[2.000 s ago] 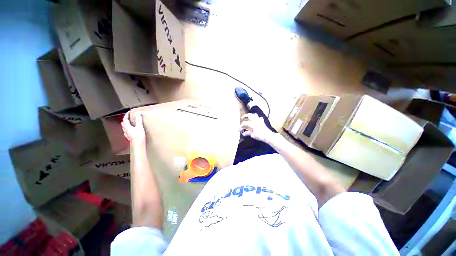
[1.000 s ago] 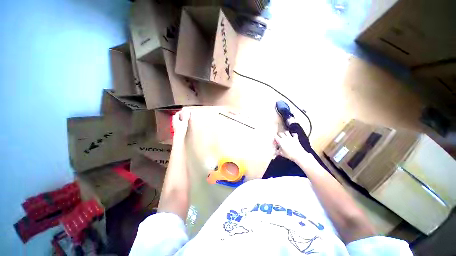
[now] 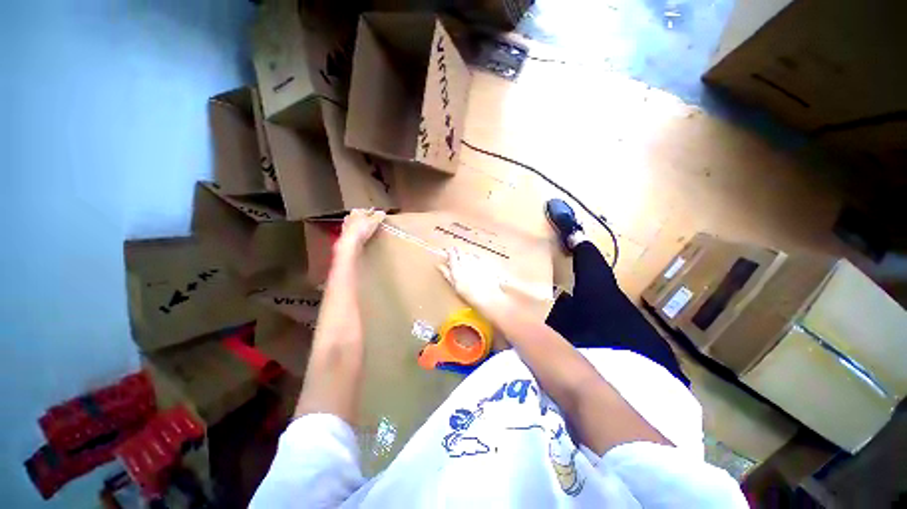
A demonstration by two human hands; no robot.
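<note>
A closed brown carton lies in front of me, with a dark printed line near its far edge. My left hand is at its far left corner. My right hand is over the carton top. A thin pale strip runs between the fingers of both hands, and they pinch its ends. An orange and blue tape gun lies on the carton close to my shirt, below my right hand. Shiny clear tape shows on the carton at the near left.
Open cartons are stacked at the left and far left. Red product boxes stand lower left. A taped carton and a labelled carton are at the right. A black cable lies on the floor past my shoe.
My right hand has moved left from the carton's right side onto its top. The pale strip now shows between the hands. The view has swung, shifting the scene right. My left hand stays at the corner.
</note>
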